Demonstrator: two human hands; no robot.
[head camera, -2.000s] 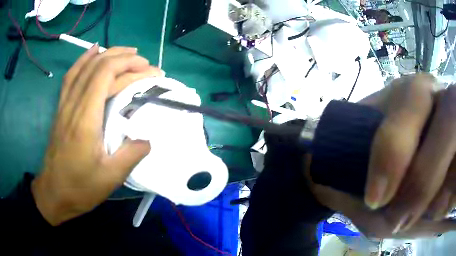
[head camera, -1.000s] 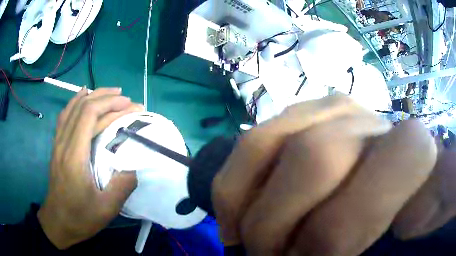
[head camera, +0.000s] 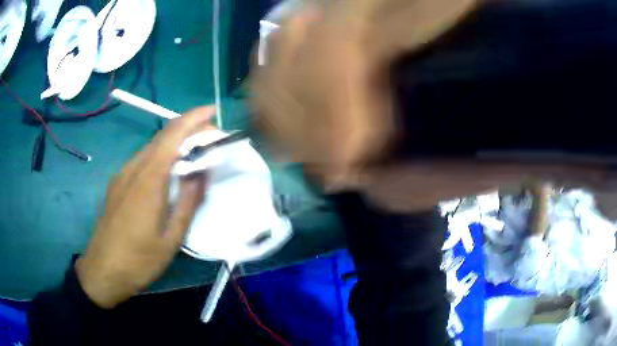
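Observation:
A white camera housing (head camera: 233, 203) lies near the front edge of the green mat, with white antennas (head camera: 215, 295) sticking out and a red-black wire hanging from it. My left hand (head camera: 145, 209) holds the housing from its left side, with the thumb over its face. My right hand (head camera: 318, 94) is blurred, above and right of the housing. The thin metal bit (head camera: 220, 143) of the screwdriver reaches from it to the slot at the housing's top. The screwdriver's handle is hidden by my right hand.
White round discs (head camera: 71, 52) with wires lie at the upper left. A black cable plug (head camera: 38, 151) and a red wire lie left of my left hand. Blue bins (head camera: 298, 297) stand below the mat's edge. White parts and clear bags (head camera: 561, 236) are at the lower right.
My right hand has moved up, and its sleeve now covers the upper right. The screwdriver bit remains at the housing's slot. My left hand and the housing appear shifted slightly right and up.

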